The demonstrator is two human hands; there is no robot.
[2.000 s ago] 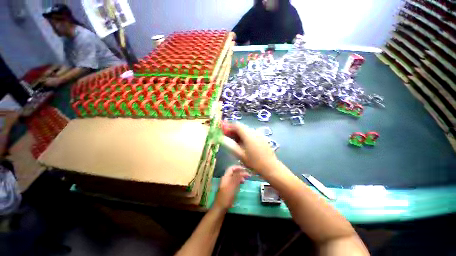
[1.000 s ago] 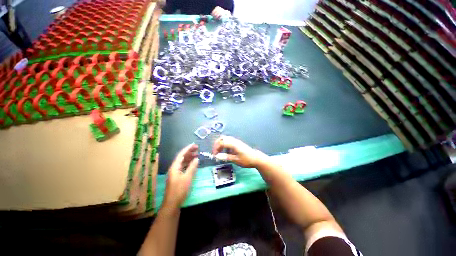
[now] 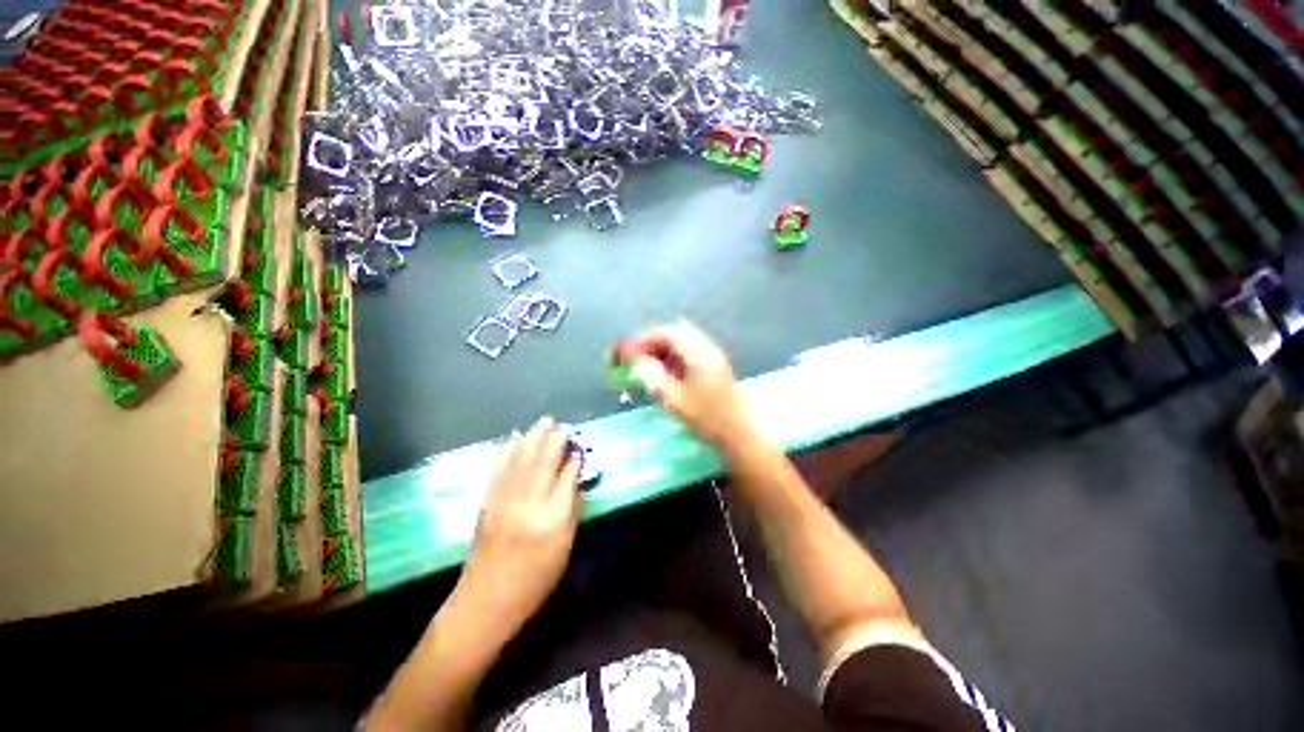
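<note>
My right hand point(image 3: 694, 383) holds a green board with a red loop point(image 3: 626, 360) above the front of the dark green mat. My left hand point(image 3: 532, 493) lies palm down over the black square block point(image 3: 585, 461) on the bench edge; its fingers cover most of the block, and only a dark rim shows. Several loose pale square frames point(image 3: 491, 336) lie flat on the mat beyond my hands. One board with a red loop point(image 3: 789, 226) stands alone on the mat, and more point(image 3: 737, 149) lie by the frame heap.
A large heap of silvery square frames point(image 3: 501, 122) covers the far mat. Cardboard layers with red-green rows point(image 3: 286, 415) stand at left, with one loose board point(image 3: 129, 358) on the top sheet. Another tall layered stack point(image 3: 1058, 157) stands at right. A thin pale cord point(image 3: 744, 579) hangs by my lap.
The view has shifted right and down. My right hand has moved away from my left and picked up one board of the standing pair. My left hand has come down onto the black block.
</note>
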